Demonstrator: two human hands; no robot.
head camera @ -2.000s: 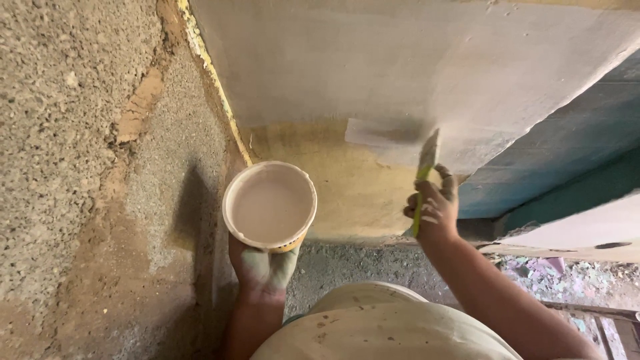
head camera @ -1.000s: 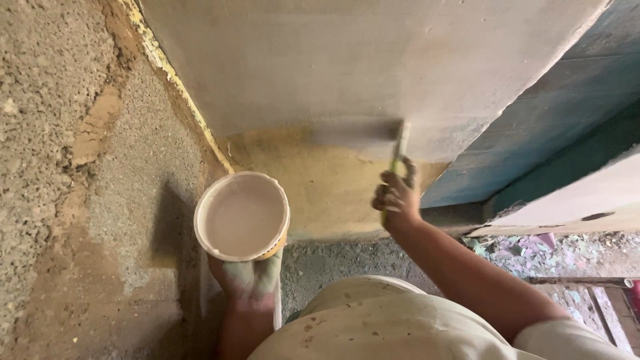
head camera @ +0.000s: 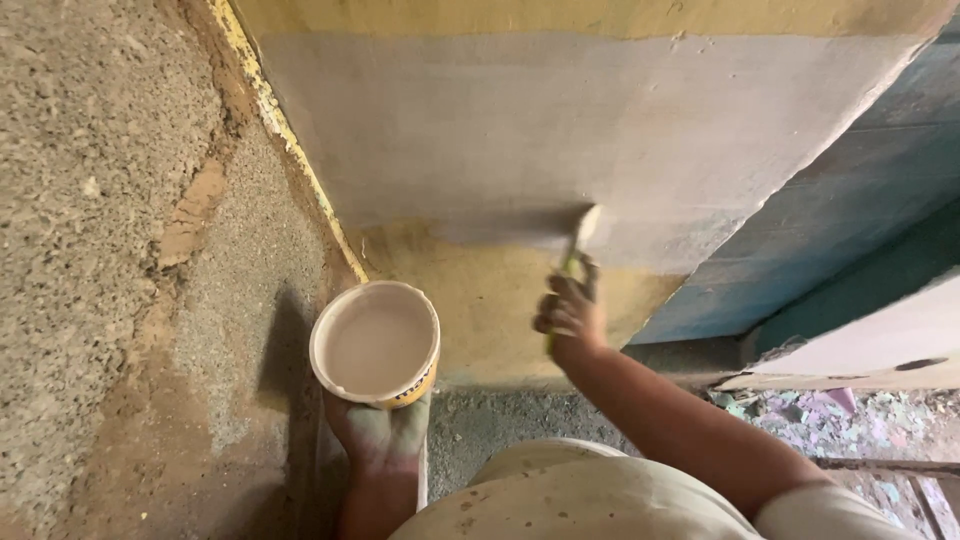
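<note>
A round plastic tub point(head camera: 375, 341) of pale, pinkish-grey liquid paint rests on my left hand point(head camera: 379, 431), which holds it from beneath, near the wall corner. My right hand point(head camera: 571, 307) grips the yellow-green handle of a paintbrush point(head camera: 585, 225). The bristles are at the wall point(head camera: 540, 135), near the lower edge of a broad band of pale wet-looking coating. Yellowish old surface shows above and below that band. The brush and fingers are somewhat blurred, and both hands are smeared with paint.
A rough plaster wall point(head camera: 97, 225) stands at the left, with a flaking yellow strip point(head camera: 289, 135) along the corner. At the right are a blue-green recess point(head camera: 795, 240) and a white panel point(head camera: 870, 330). Paint flakes point(head camera: 840, 412) litter the grey floor point(head camera: 487, 420) near a bar point(head camera: 892, 466).
My right hand has swept the brush along the wall near the coating's lower edge. My left hand still holds the tub. The view has shifted and now shows more of the upper wall.
</note>
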